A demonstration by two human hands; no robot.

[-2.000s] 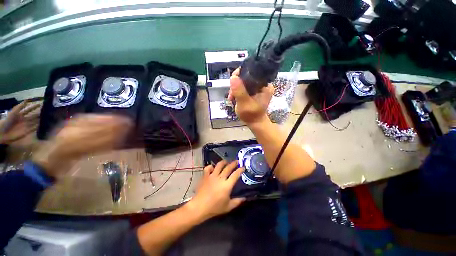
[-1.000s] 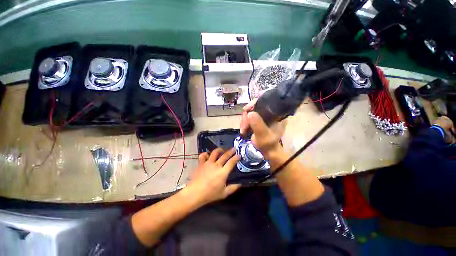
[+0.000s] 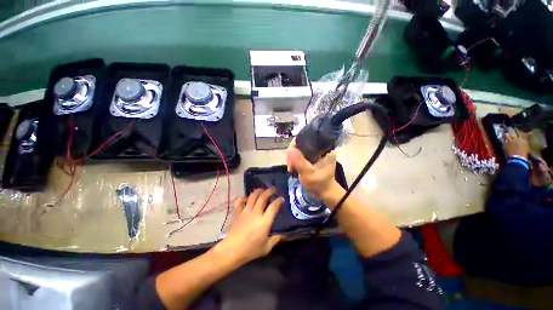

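A black cabinet front shell lies on the bench in front of me with a silvery speaker driver in its right part. My right hand grips the black electric screwdriver, held upright over the driver. Its tip is hidden behind my hand, so contact with a screw cannot be told. My left hand rests on the left part of the shell, fingers spread and pressing it down.
Shells with drivers stand at the left and right. The screw feeder and a clear screw bag are behind. Red wires and another person's hand are at the right. A cord loops beside my right arm.
The screwdriver has moved from beside the feeder to over the driver and now stands more upright. My left hand stays on the shell. Another shell now shows at the far left.
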